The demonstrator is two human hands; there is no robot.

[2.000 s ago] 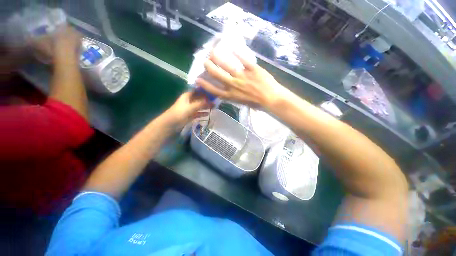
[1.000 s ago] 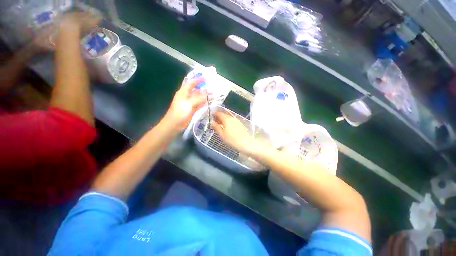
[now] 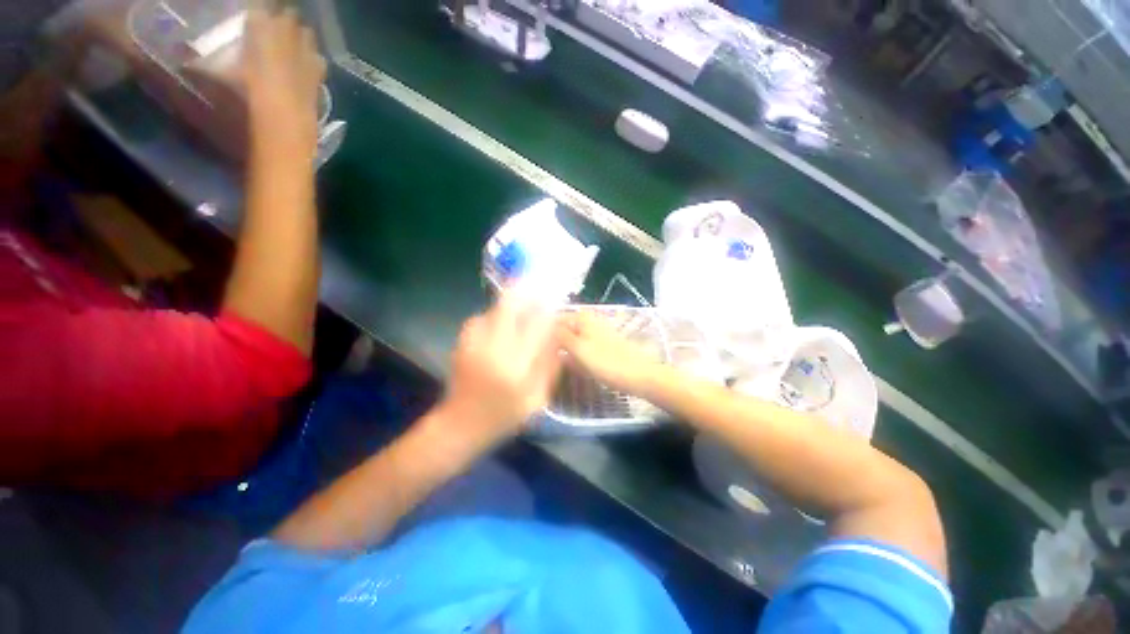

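Observation:
A white outer housing [image 3: 607, 425] with a slotted grille inside lies on the belt in front of me. A white inner unit [image 3: 554, 244] with a bright blue part [image 3: 509, 258] stands at its far left edge. My left hand [image 3: 506, 359] is at the housing's left end, just below the inner unit; its fingers are blurred. My right hand [image 3: 604, 351] reaches into or over the housing, its fingertips close to my left hand. What the fingertips touch is hidden.
White units [image 3: 719, 279] and an open round-ended housing [image 3: 833, 384] stand right of the housing. A small oval cover [image 3: 642, 130] lies on the green belt [image 3: 409, 204]. A person in red works at the left. Plastic bags [image 3: 991, 235] lie on the far side.
My left hand has moved down off the inner unit to the housing, beside my right hand. The inner unit now stands without a visible hold. The neighbour's arm has moved right.

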